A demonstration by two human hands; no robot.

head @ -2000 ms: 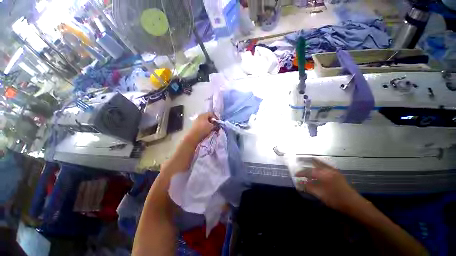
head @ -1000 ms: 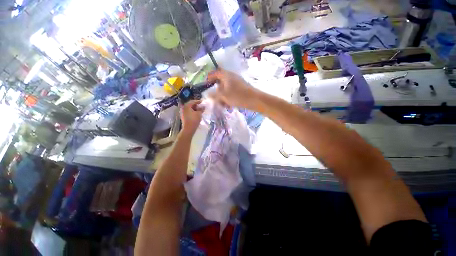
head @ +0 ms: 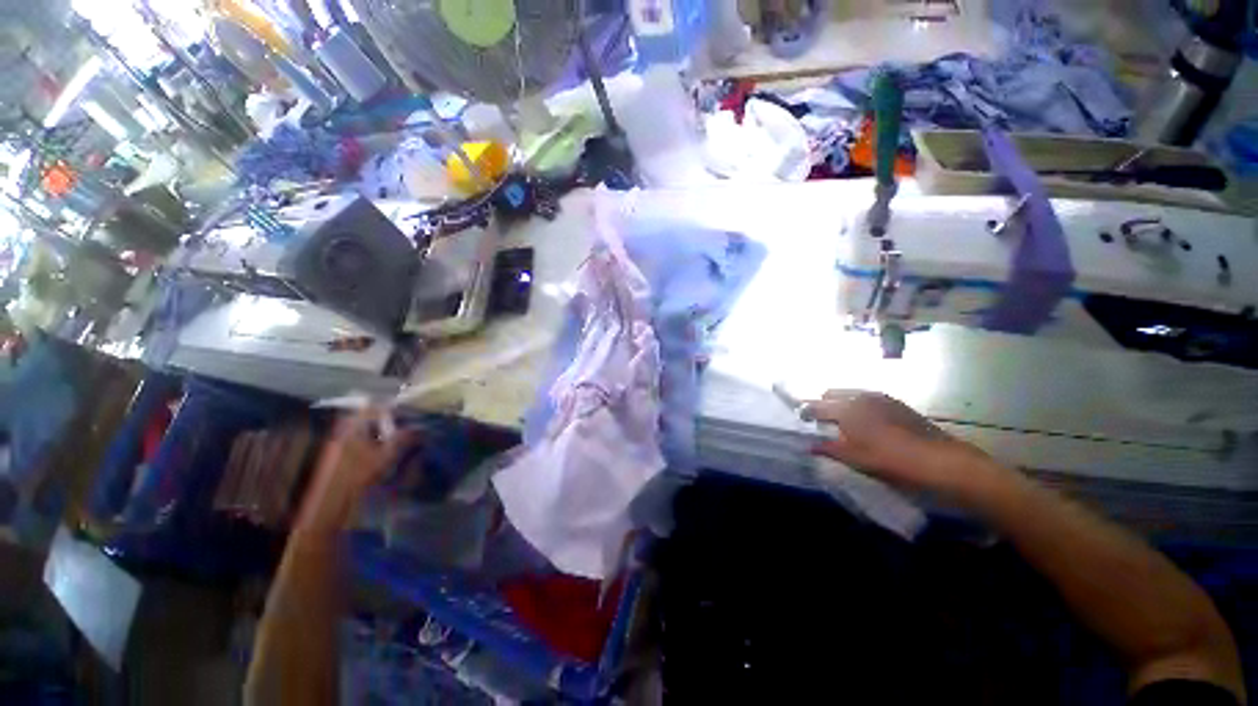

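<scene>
A pale lilac cloth piece lies bunched over the table's front edge and hangs down, with light-blue cloth under and beside it. My left hand is blurred, left of the cloth and off the table front, closed on a thin white strip that trails right towards the cloth. My right hand is at the table edge, right of the cloth. A pale cloth scrap hangs from under its fingers; the grip itself is partly hidden.
The white sewing machine with a purple strip stands right. A green-handled tool stands by its head. A phone, small tray and grey box are left. Below are a blue basket and red cloth.
My hands, together at the cloth's far end a second ago, have moved apart and nearer. My left hand has gone left with the strip, my right hand right. The cloth's upper end lies on the table.
</scene>
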